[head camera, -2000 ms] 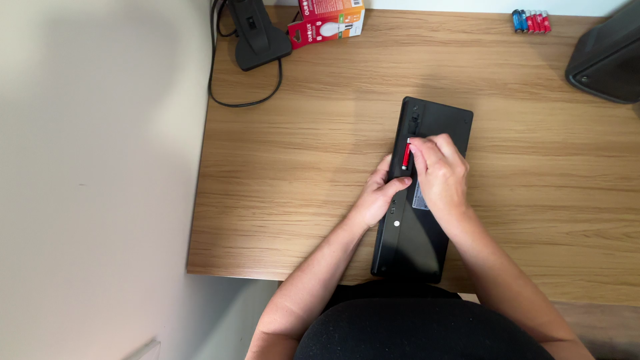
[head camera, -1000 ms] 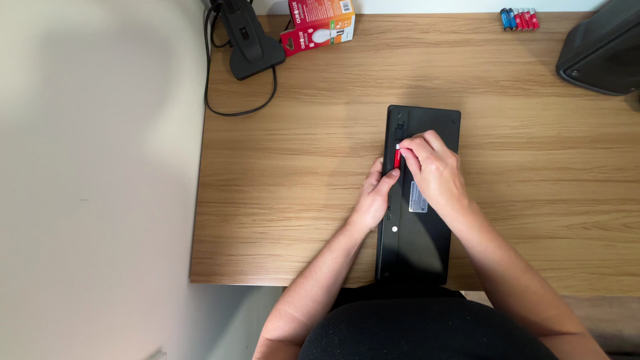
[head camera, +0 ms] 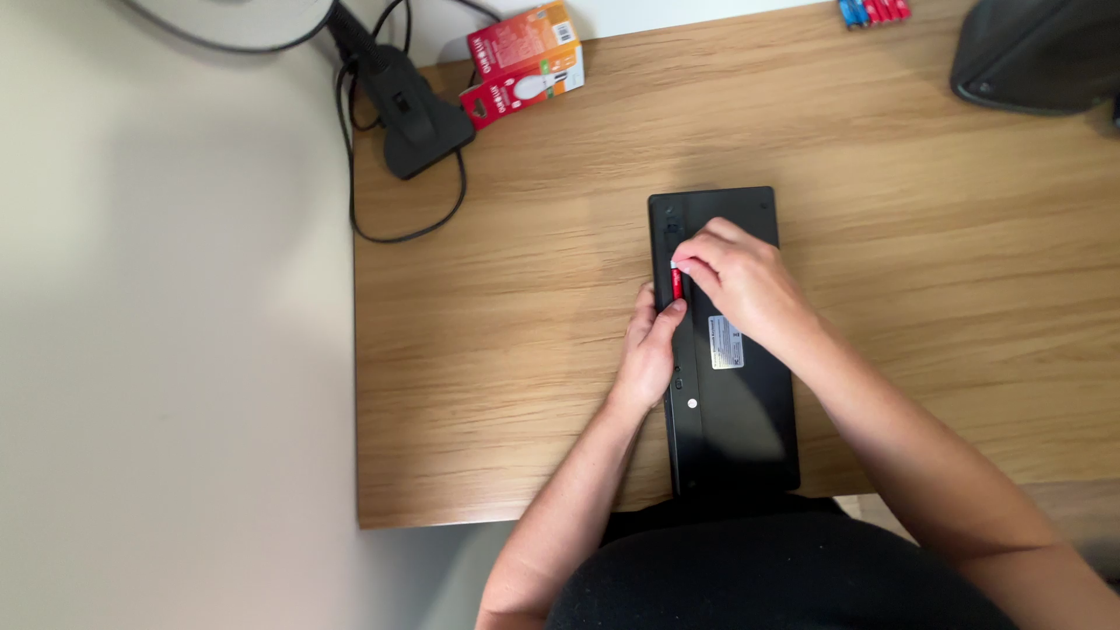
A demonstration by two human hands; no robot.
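A black keyboard (head camera: 744, 420) lies underside up on the wooden desk, its long side pointing away from me and its near end at my body. Along its left part a red battery (head camera: 676, 283) sits lengthwise at the battery slot. My right hand (head camera: 739, 276) reaches over the keyboard, thumb and forefinger pinched at the battery's far, pale end. My left hand (head camera: 649, 350) grips the keyboard's left edge, its thumb at the battery's near end. A white label bearing writing is stuck on the underside.
A black lamp base (head camera: 424, 131) with a looping cable stands at the back left, touching or close to a red and orange light bulb box (head camera: 525, 57). Several blue and red batteries (head camera: 875, 12) lie at the far edge. A black speaker-like object (head camera: 1032, 57) stands at the back right.
Two seconds ago the red battery was held tilted over the slot; it now lies more in line with it. Both hands remain at the keyboard. The view has shifted.
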